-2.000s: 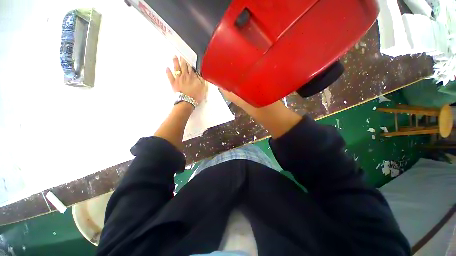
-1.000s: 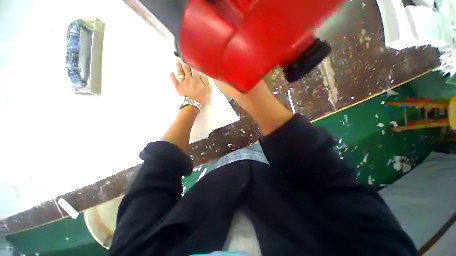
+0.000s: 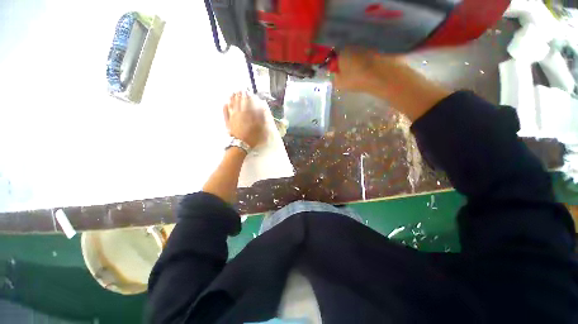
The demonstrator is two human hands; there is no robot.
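Note:
The red-and-black cutting machine (image 3: 291, 31) fills the top middle, partly blurred and cut off by the frame's edge. Its flat silver base plate (image 3: 308, 106) shows on the brown table, beside the right edge of the white fabric lay (image 3: 171, 145). My left hand (image 3: 246, 119), with a ring-shaped metal watch band at the wrist, lies flat on the lay near that edge, fingers together, holding nothing. My right hand (image 3: 355, 68) is at the machine's side by its red handle, closed around it; the fingers are partly hidden by the motor.
A grey metal block with a blue patterned side (image 3: 134, 57) lies on the lay. White cut pieces (image 3: 539, 82) are piled at the right of the brown table (image 3: 386, 155). A small white strip (image 3: 64, 223) sits at the table edge, above a cream bucket (image 3: 120, 259) on the green floor.
The machine has turned and moved right and up with my right hand, exposing the base plate. My left hand stays on the lay. The camera view has shifted.

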